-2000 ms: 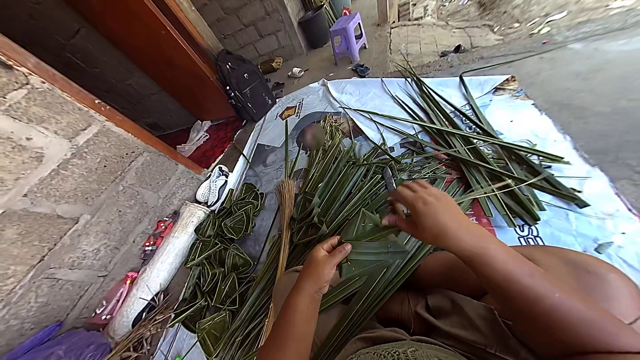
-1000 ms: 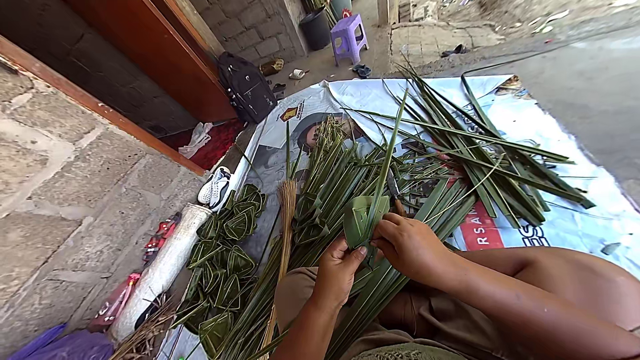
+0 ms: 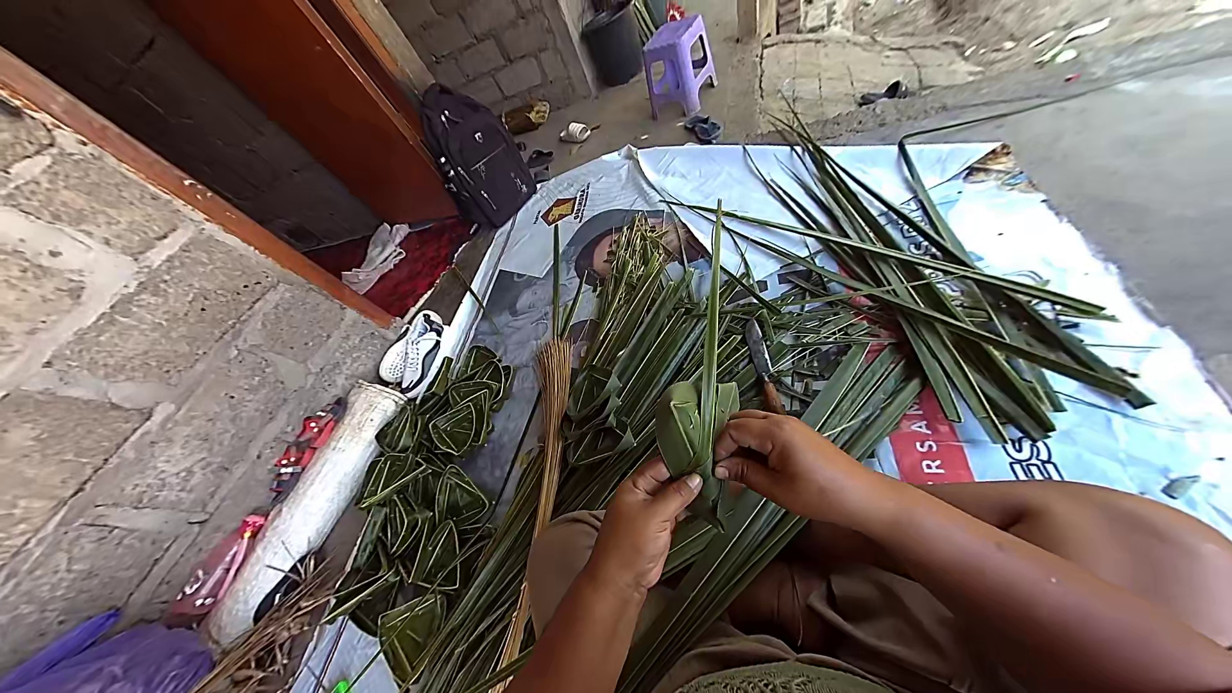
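Note:
My left hand grips the lower left side of a partly woven palm-leaf pouch, thumb on its base. At its right side, my right hand pinches the leaf between thumb and forefinger. A long leaf strip stands upright out of the pouch. Just beyond my right hand lies a knife, its wooden handle toward me. Long green palm leaves lie under and beyond my hands. Left of them are a broom of thin sticks and a heap of folded leaf pouches.
A printed banner sheet lies under everything, with more palm leaves at its far right. Beyond its edge are a dark backpack and a purple plastic stool. A white pole and a sneaker lie by the block wall.
Two seconds ago the leaf lay spread flat between my hands, with my right hand above it; now it is a compact pouch with a strip upright. My right hand has come down beside it.

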